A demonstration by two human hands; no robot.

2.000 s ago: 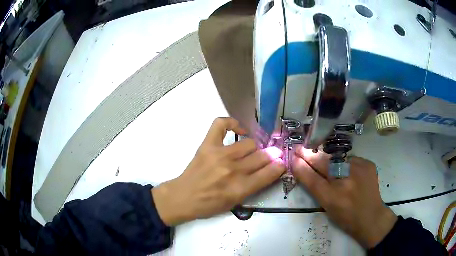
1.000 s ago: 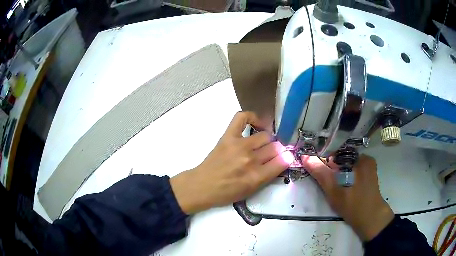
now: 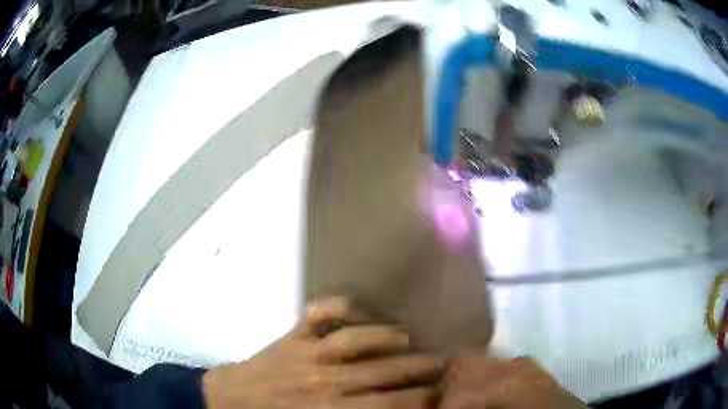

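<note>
A brown fabric panel [image 3: 367, 192] runs from behind the machine head down past the needle area to the table's front. It is blurred, with a pink light patch on its right part. My left hand [image 3: 335, 367] is on the panel's near end, fingers bent over it. My right hand [image 3: 499, 383] is beside it at the panel's lower right corner, blurred and cut off by the bottom edge. The white sewing machine head with a blue band [image 3: 575, 60] is at the upper right. The presser foot is too blurred to make out.
A pale grey-beige curved strip [image 3: 207, 176] lies on the white table [image 3: 231, 295] at left. A cream tension dial [image 3: 589, 109] is on the machine. A plastic tub [image 3: 64, 68] and another table with a yellowish edge [image 3: 56, 188] are at far left. A yellow-orange loop [image 3: 713, 303] shows at far right.
Both hands have moved from the needle down towards the front edge. The brown panel now extends towards me, in front of the needle. The view has shifted and the machine appears higher.
</note>
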